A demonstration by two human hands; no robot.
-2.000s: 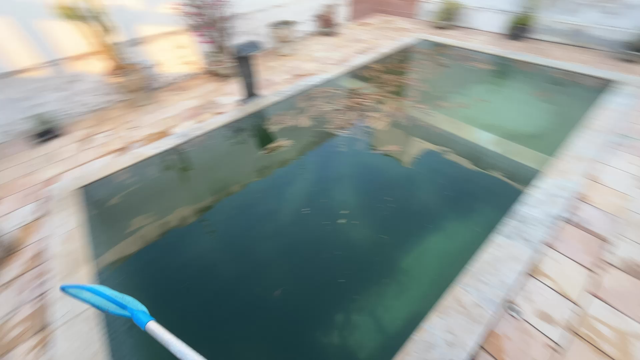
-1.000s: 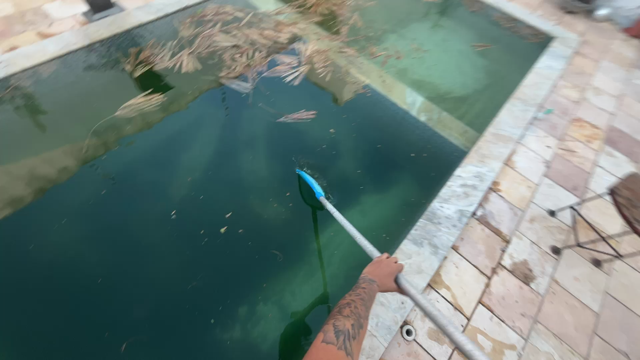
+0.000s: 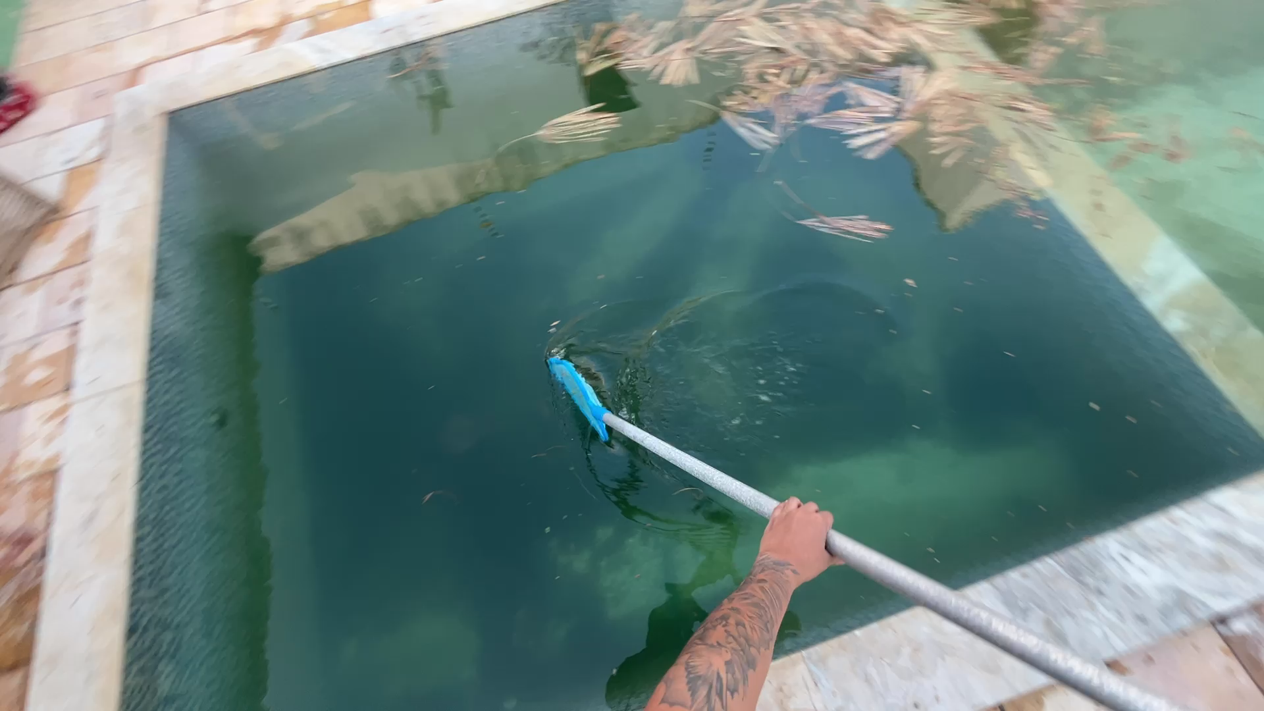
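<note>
My left hand (image 3: 798, 538), at the end of a tattooed forearm, is closed around the grey metal pole (image 3: 918, 588) of a pool skimmer net. At the pole's far end, the blue plastic net frame (image 3: 581, 397) is tilted on edge at the water surface, with ripples around it. The mesh is mostly hidden in the dark green pool water (image 3: 415, 395). The pole runs out of view at the lower right. My right hand is not in view.
Dry palm fronds (image 3: 790, 49) float in a cluster at the far side, with a loose frond (image 3: 847, 227) nearer. Pale stone coping (image 3: 104, 425) edges the pool beside tiled paving (image 3: 44, 326). A submerged ledge (image 3: 1116, 217) crosses at right.
The net has swept leftward across the water from its place one second ago, leaving curved ripples. My left hand has stayed on the pole. The view has turned left.
</note>
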